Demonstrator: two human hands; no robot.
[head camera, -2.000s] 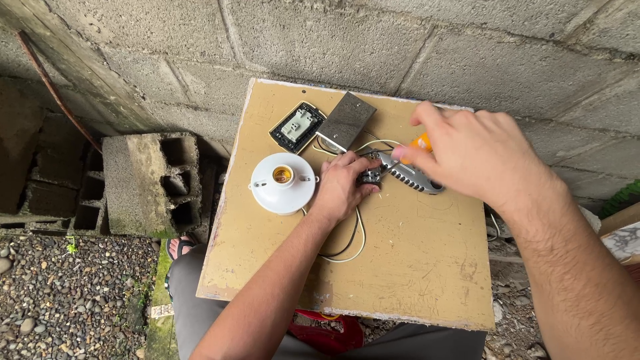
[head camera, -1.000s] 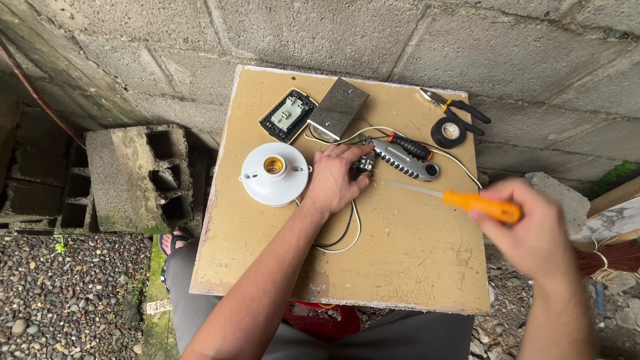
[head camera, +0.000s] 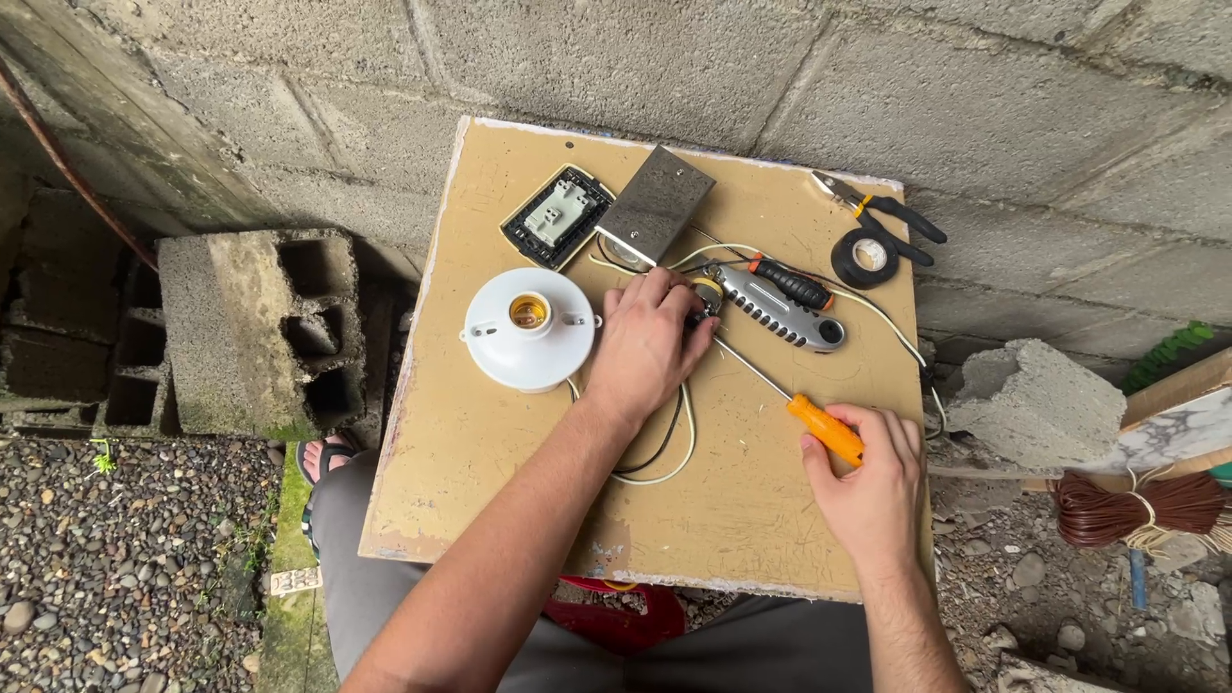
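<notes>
My left hand (head camera: 643, 342) holds a small dark electrical part (head camera: 710, 296) down on the board; its exact kind is half hidden by the fingers. In my right hand (head camera: 866, 472) is the orange handle of a screwdriver (head camera: 828, 430), its shaft pointing at that part. A white lamp holder (head camera: 529, 351) lies left of my left hand. Black and white wires (head camera: 688, 448) loop below the hand. Beyond it are a metal cover plate (head camera: 656, 205) and an upturned switch or outlet plate (head camera: 558, 218). A grey utility knife (head camera: 782, 310) and a black-handled screwdriver (head camera: 794, 282) lie to the right.
Black tape (head camera: 864, 258) and black-handled pliers (head camera: 881, 217) lie at the worn board's (head camera: 770, 520) back right. A concrete block wall (head camera: 616, 67) borders the far edge. Hollow blocks (head camera: 221, 337) stand at left, a broken block (head camera: 1030, 399) and bundled brown wire (head camera: 1136, 505) at right.
My right hand has swung from above the knife out to the right, then back in lower down, bringing the orange screwdriver's shaft to the small part. My left hand stays on the part.
</notes>
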